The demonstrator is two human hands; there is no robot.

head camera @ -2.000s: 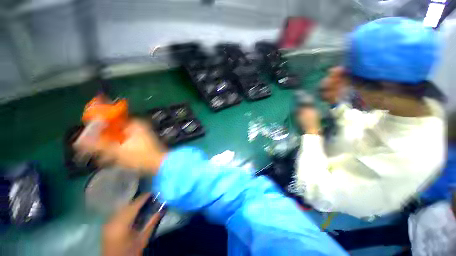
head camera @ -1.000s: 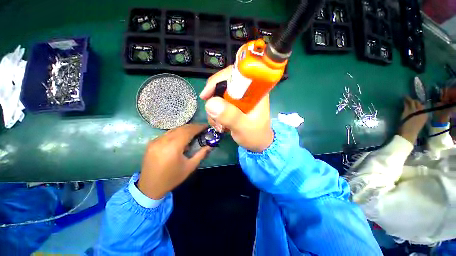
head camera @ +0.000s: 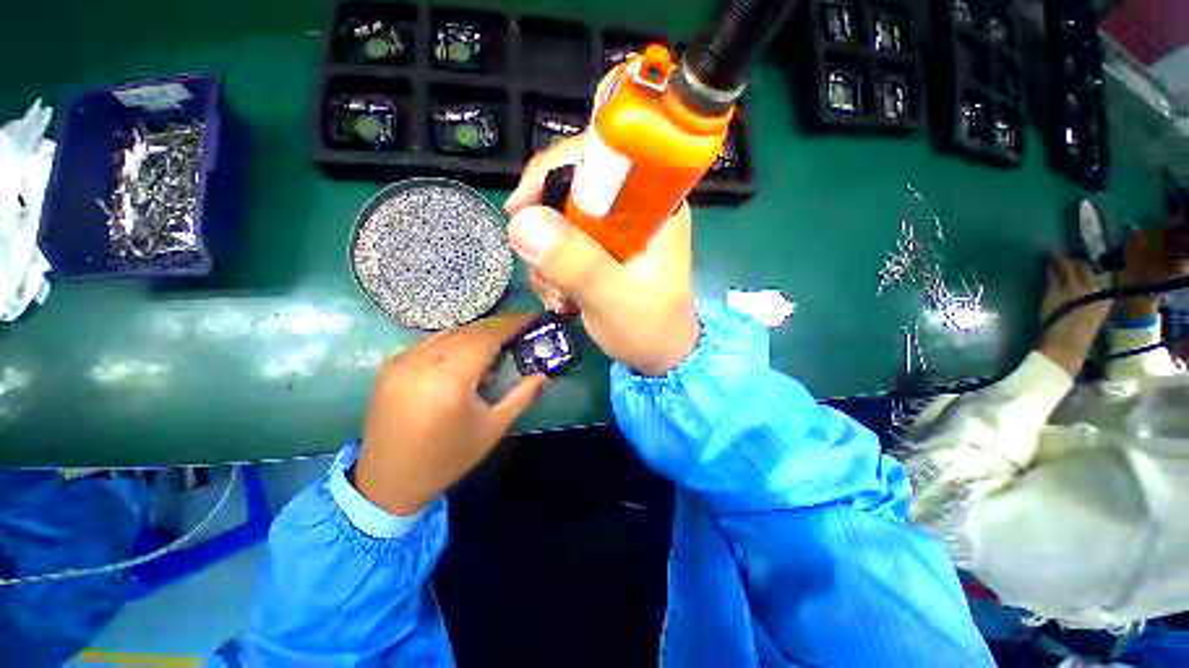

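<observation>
My left hand holds a small black electronic unit between thumb and fingertips near the bench's front edge. My right hand grips the orange electric screwdriver, which is tilted, with its thick black cord running up out of the picture. The screwdriver's lower end is at the unit's upper right edge; its tip is hidden by my right fingers. The round screw dish, full of tiny silvery screws, lies just behind my left hand.
A black parts tray lies behind the dish, more trays at the back right. A dark blue bin of metal pieces and white crumpled material are left. A white scrap and loose metal strips lie right, near another worker's hands.
Over two seconds, both hands came together in front of the dish, the screwdriver over the unit. In the last second, the unit turned its inside more upward and the screwdriver shifted slightly left.
</observation>
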